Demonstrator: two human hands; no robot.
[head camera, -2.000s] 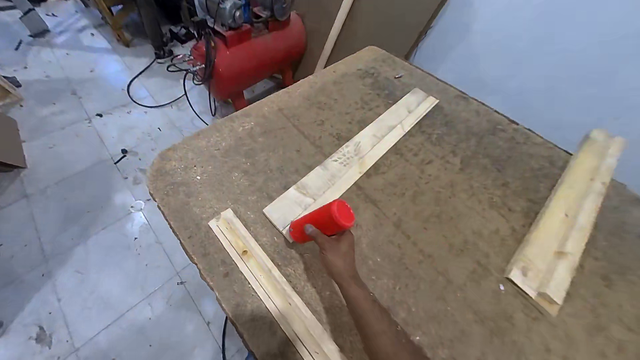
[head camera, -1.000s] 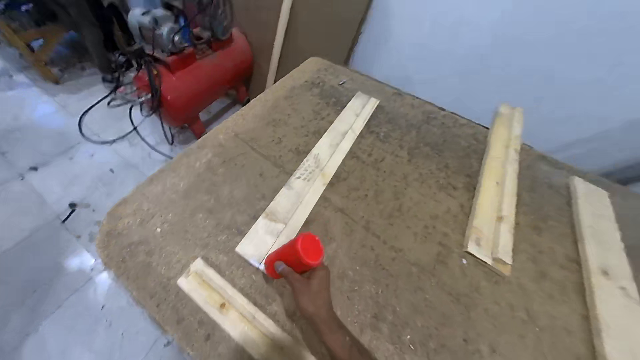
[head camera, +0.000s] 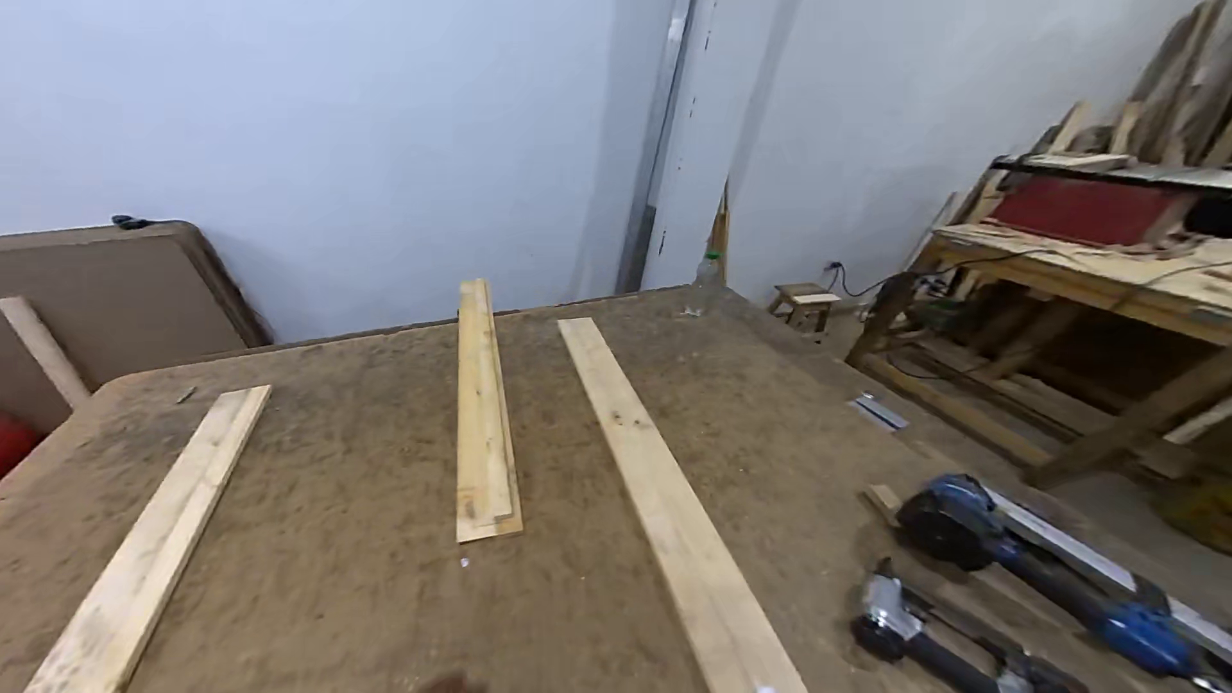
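Note:
Neither of my hands is clearly in view; only a blurred brown patch shows at the bottom edge, too little to tell what it is. On the worktable (head camera: 385, 587) lie a wooden board with a narrower strip (head camera: 159, 539) at the left, a stacked pair of wooden strips (head camera: 484, 423) in the middle, and a long flat board (head camera: 674, 500) right of them. Two pneumatic nailers lie at the right: a larger blue and black one (head camera: 1049, 577) and a smaller silver and black one (head camera: 924, 626). The red bottle is out of view.
A small wood offcut (head camera: 883, 502) touches or lies near the larger nailer. Metal strips (head camera: 878, 412) rest farther back. A clear bottle (head camera: 710, 269) stands at the far corner. Beyond are a stool (head camera: 806, 300), a wooden workbench (head camera: 1088, 274) and leaning panels (head camera: 106, 289).
The view has swung far to the right. The hand with the red bottle, at the end of the left board in both earlier frames, has left the view. Both nailers have come into view.

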